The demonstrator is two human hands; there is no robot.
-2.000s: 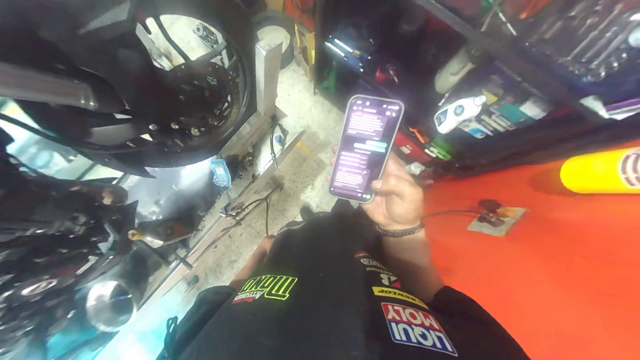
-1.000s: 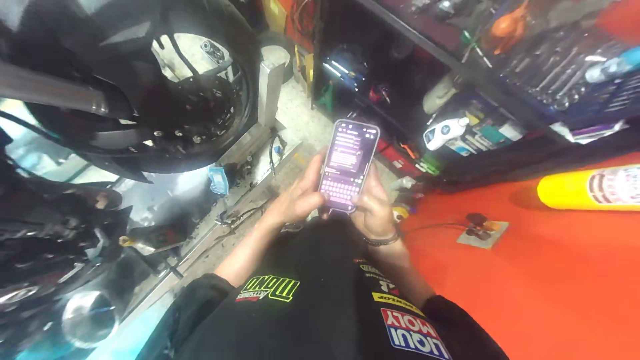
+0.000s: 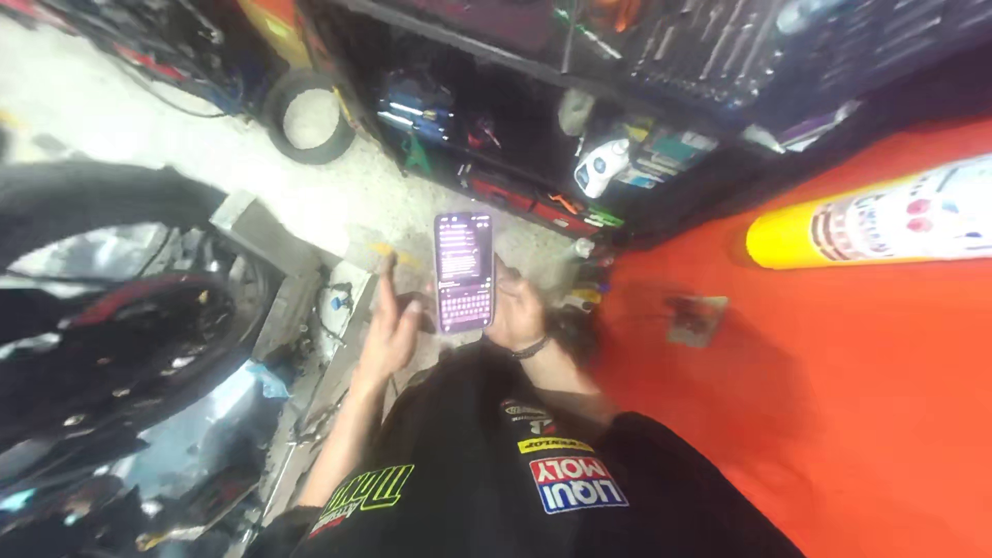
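Upright in front of my chest is a smartphone point(image 3: 465, 271), its lit screen showing text and a keyboard. My right hand point(image 3: 518, 311), with a dark bracelet at the wrist, holds the phone by its right edge and lower part. My left hand point(image 3: 394, 329) is off to the left of the phone, fingers apart and index finger pointing up, with nothing in it. The fingers behind the phone are hidden.
A motorcycle wheel point(image 3: 240, 310) and frame parts fill the left. A loose tyre point(image 3: 310, 116) lies on the floor beyond. Shelves with tools and a white bottle point(image 3: 601, 168) stand ahead. At right, a yellow and white cylinder point(image 3: 868, 221) rests against a red surface point(image 3: 868, 372).
Two seconds ago only my right hand held the phone; my left hand then came to it, and has now moved off to the left. The screen now shows a keyboard. The view has shifted.
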